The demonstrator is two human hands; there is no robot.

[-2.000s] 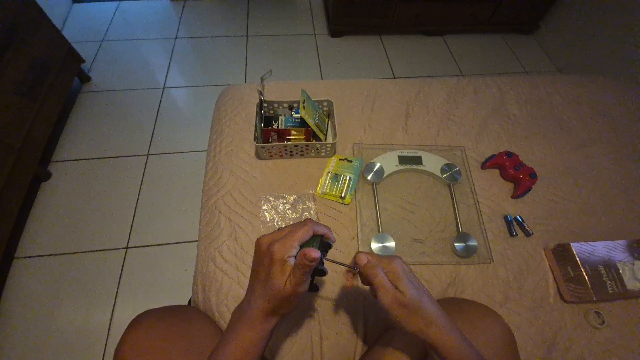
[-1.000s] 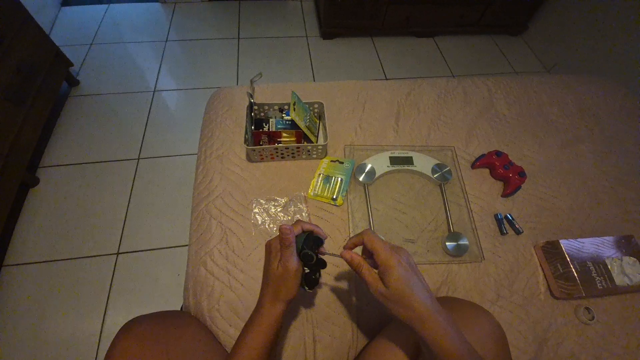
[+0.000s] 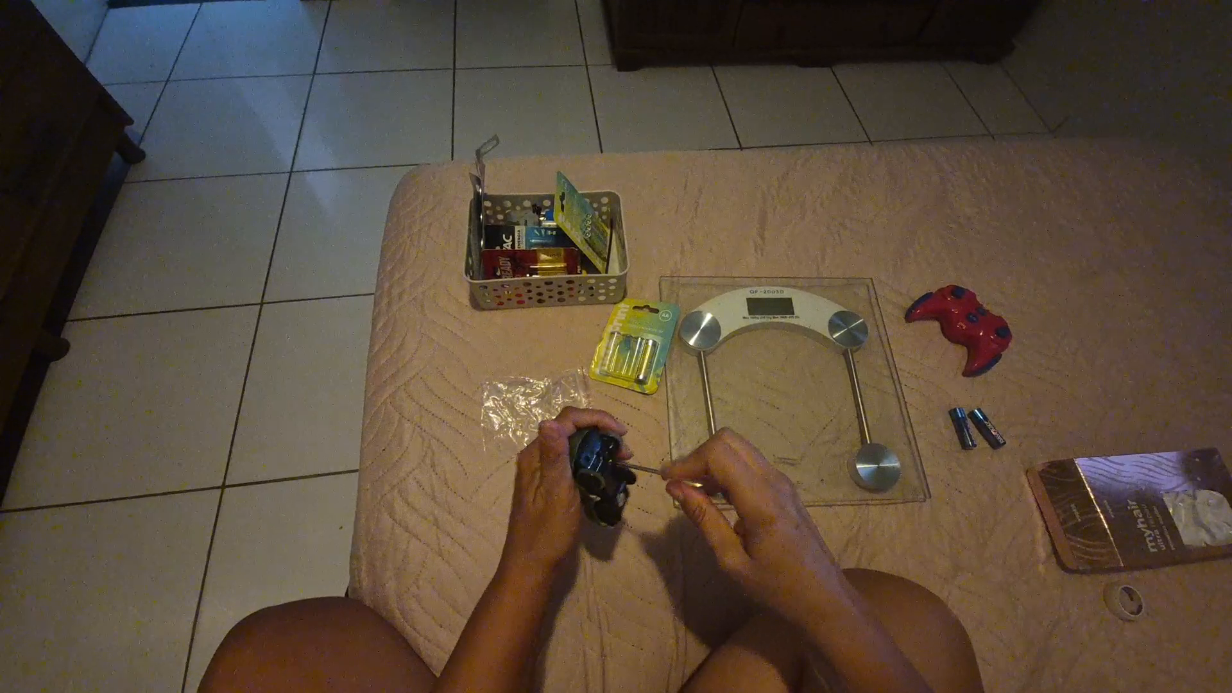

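My left hand (image 3: 553, 481) holds a small dark object (image 3: 601, 476) with rounded black parts; its exact kind is not clear. My right hand (image 3: 741, 510) pinches a thin metal rod (image 3: 643, 470), perhaps a small screwdriver, whose far end meets the right side of the dark object. The tip itself is hidden. Just beyond my left hand lies a crumpled clear plastic bag (image 3: 532, 402). A yellow-green blister pack of batteries (image 3: 633, 346) lies between the bag and a glass bathroom scale (image 3: 784, 399), which reaches behind my right hand.
A perforated basket (image 3: 549, 292) of battery packs stands at the back left of the bed. Right of the scale are a red game controller (image 3: 962, 327) and two loose batteries (image 3: 975, 428). Farther right lie a brown printed box (image 3: 1107, 510) and a tape roll (image 3: 1124, 602).
My right hand's fingers have shifted their hold on the thin rod. My left hand has turned the dark object somewhat, showing more of it than two seconds ago.
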